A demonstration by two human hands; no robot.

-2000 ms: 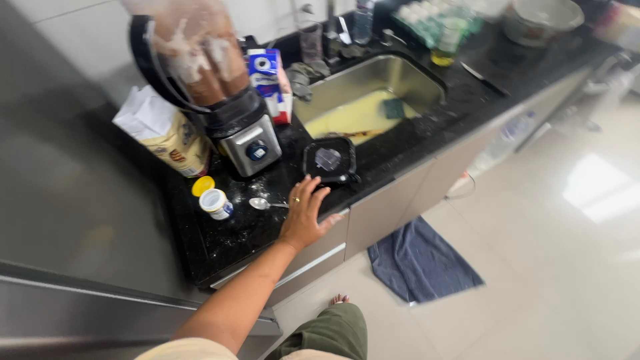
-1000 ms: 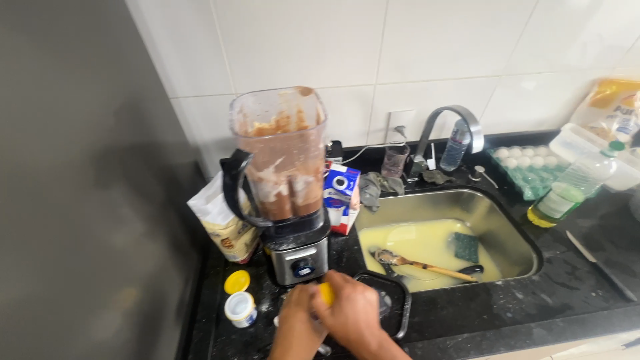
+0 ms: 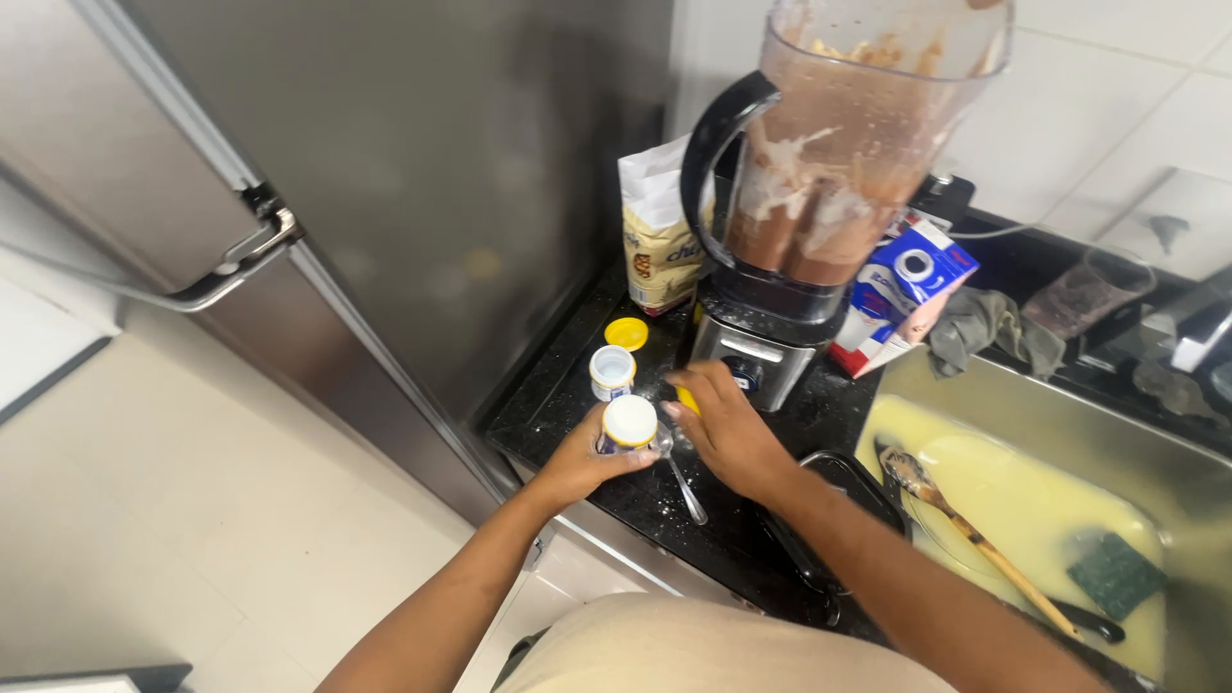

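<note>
My left hand (image 3: 587,457) holds a small open jar (image 3: 630,423) full of white powder, upright. My right hand (image 3: 727,423), just right of it, pinches a yellow lid (image 3: 687,400). A second small jar (image 3: 612,373), uncapped, stands behind the held one, with another yellow lid (image 3: 627,334) lying flat beyond it. A metal spoon (image 3: 688,491) lies on the black counter among spilled white powder, its bowl partly hidden by my left hand. Behind my right hand stands a blender (image 3: 760,351); its lidless jug (image 3: 828,183) holds a brown mixture with white streaks.
A paper bag (image 3: 659,231) and a blue and white carton (image 3: 905,294) flank the blender. At right, the steel sink (image 3: 1011,395) holds cloudy yellowish liquid, a wooden spoon (image 3: 991,549) and a green scouring pad (image 3: 1116,576). A black lid (image 3: 857,481) lies partly under my right forearm. A fridge (image 3: 462,192) borders the counter's left.
My hands, close together one second ago, are now apart, the left with the uncapped jar and the right with its yellow lid. The view has swung left.
</note>
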